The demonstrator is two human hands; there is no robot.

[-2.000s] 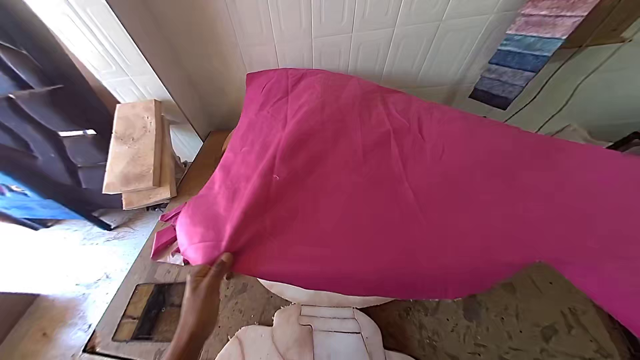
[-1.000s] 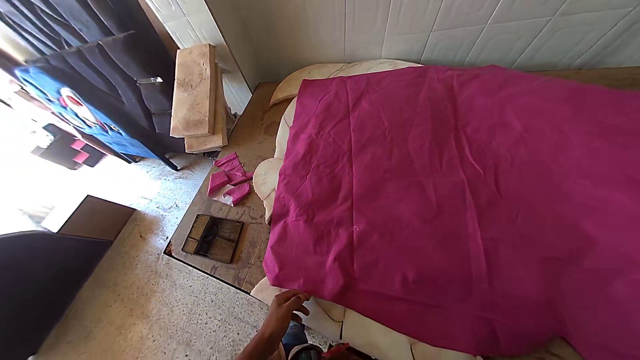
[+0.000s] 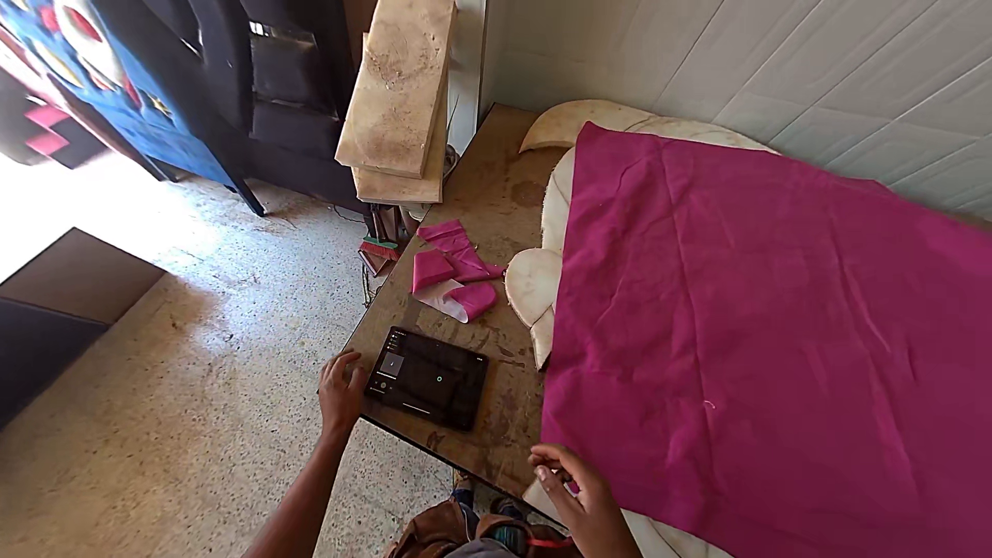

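A large magenta fabric sheet lies over a cream padded piece with rounded, scalloped edges. My right hand, its fingers curled and apart, is at the sheet's lower left corner; no grip on the cloth is plain. My left hand is at the table's left edge, beside a dark tablet, and holds nothing. Magenta fabric scraps, one showing a white underside, lie on the table beyond the tablet.
The wooden table meets a white panelled wall. Stacked foam blocks stand at its far left corner. Dark upholstered furniture, a blue patterned piece and a brown and dark box-like piece stand on the speckled floor.
My left hand has come into view at the table's left edge. The scalloped left edge of the padded piece, covered two seconds ago, now shows. The view has shifted left.
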